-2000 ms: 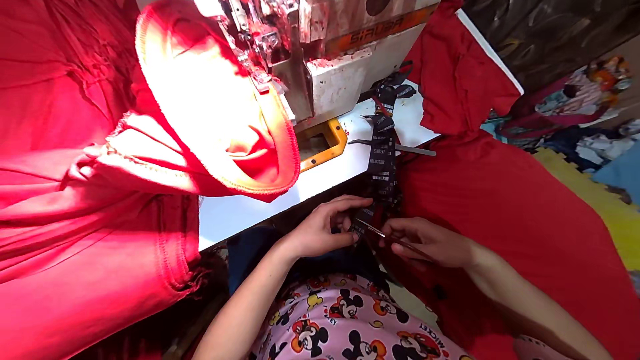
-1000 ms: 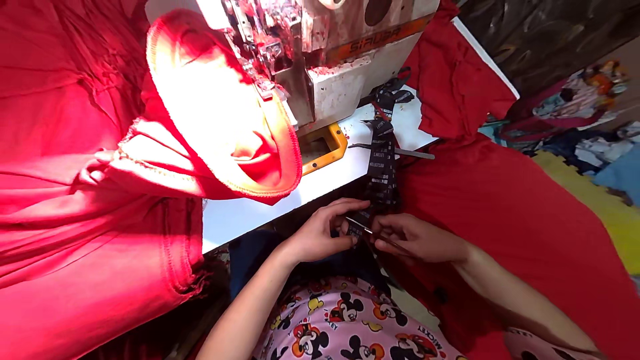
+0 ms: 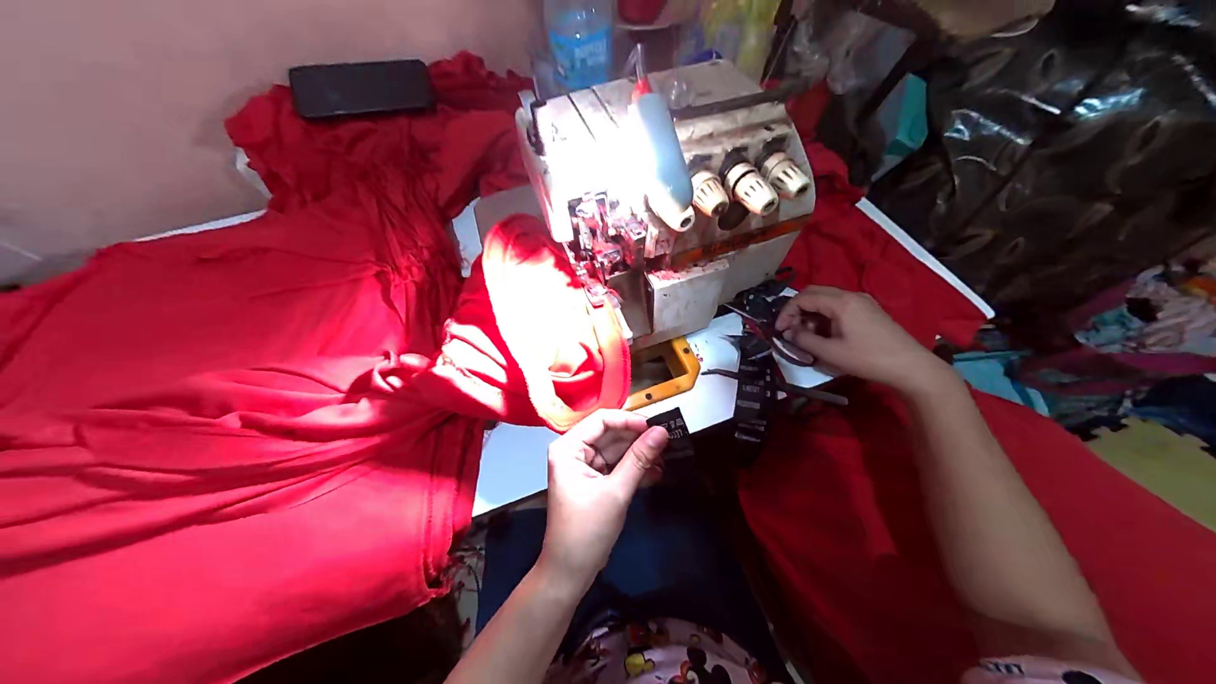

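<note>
My left hand point(image 3: 600, 480) pinches a small black fabric label point(image 3: 671, 429) with pale writing between thumb and fingers, just in front of the lit red garment point(image 3: 541, 332). That garment's curved hem lies by the needle area of the overlock sewing machine point(image 3: 684, 161). To the right, my right hand point(image 3: 845, 337) is closed around the finger loops of small scissors point(image 3: 793, 350), over the table's right part. A strip of black labels point(image 3: 753, 399) hangs over the table edge below the scissors.
Red fabric point(image 3: 218, 380) covers the left side, and more red cloth point(image 3: 1073, 475) lies at the right. A black phone point(image 3: 361, 88) rests on cloth at the back left. Behind the machine stands a plastic bottle point(image 3: 579, 47). A yellow frame point(image 3: 679, 372) juts below the machine.
My hands, earlier close together at the label strip, are now apart. The left hand has moved toward the lit garment with a label; the right has moved up beside the machine. The view has tilted up.
</note>
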